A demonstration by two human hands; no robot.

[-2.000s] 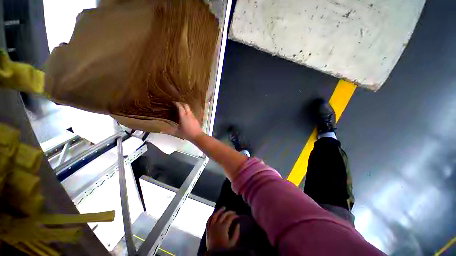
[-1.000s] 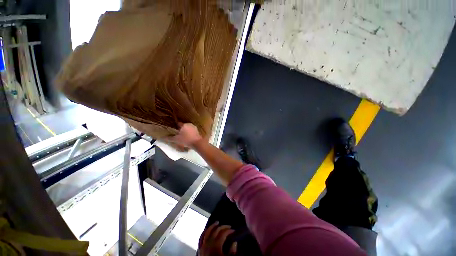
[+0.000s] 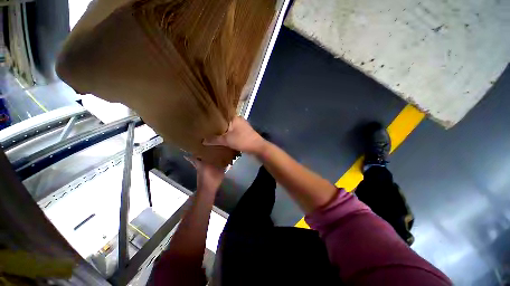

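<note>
A thick stack of brown leather panels (image 3: 134, 84) lies on the white metal rack at the upper left, its many layered edges showing on the right side. My right hand (image 3: 239, 136) grips the near corner of the stack from above, fingers pressed over the top panel. My left hand (image 3: 209, 170) is at the same corner from below, just under my right hand, its fingers partly hidden by the panels. The corner is gathered between the two hands.
The rack's metal frame and white shelves (image 3: 84, 223) are at the lower left. A scuffed white slab (image 3: 414, 50) lies at the upper right. A yellow line (image 3: 405, 128) crosses the dark floor by my shoe (image 3: 376, 146). A blurred yellow piece (image 3: 39, 265) is at the lower left.
My left hand has come up from beside my body to the stack's near corner. My right hand has shifted right onto that corner, which is now drawn together and lower.
</note>
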